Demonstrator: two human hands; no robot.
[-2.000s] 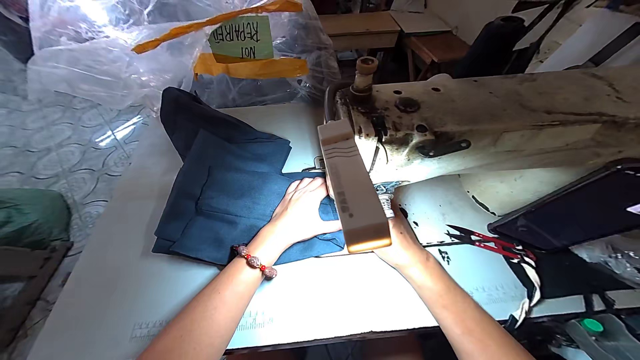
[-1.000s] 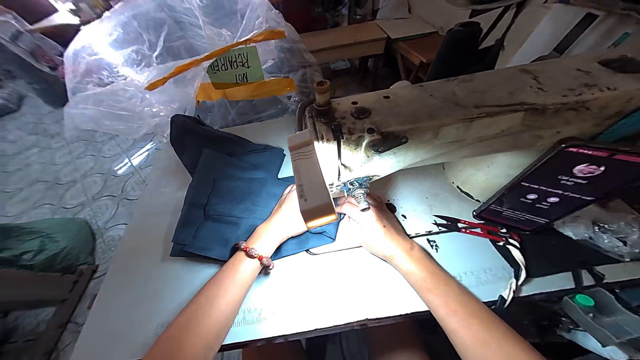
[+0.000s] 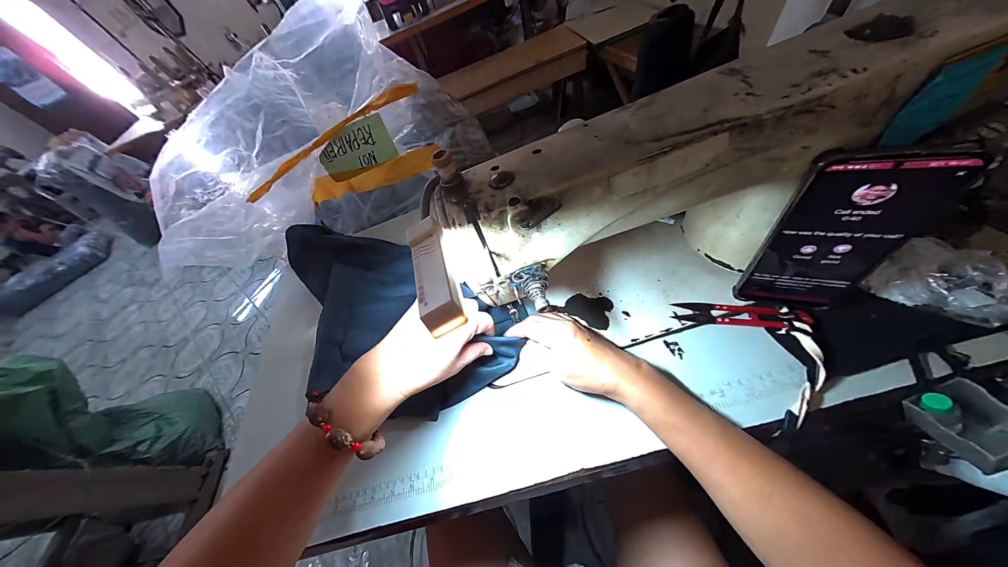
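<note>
Dark blue fabric (image 3: pixel 358 315) lies folded on the white table of a sewing machine (image 3: pixel 630 173). My left hand (image 3: pixel 429 350), with a beaded bracelet at the wrist, grips the fabric left of the presser foot (image 3: pixel 513 311); a lamp box (image 3: pixel 435 279) on the machine head hides part of this hand. The fingers of my right hand (image 3: pixel 571 350) pinch the fabric edge just right of the foot. Some fabric is bunched between both hands. Red-handled thread snips (image 3: pixel 736 315) lie to the right of my right hand.
A phone (image 3: pixel 862 228) with a lit screen leans at the right, beside crumpled clear plastic (image 3: pixel 945 279). A large clear plastic bag (image 3: pixel 260 150) with orange tape stands behind the table. A grey tray (image 3: pixel 965 425) with a green-capped bottle sits at the lower right.
My right hand has come off the machine's presser bar area, where it was a second ago, down to the fabric edge. The fabric's near edge is now lifted and bunched. The view has shifted.
</note>
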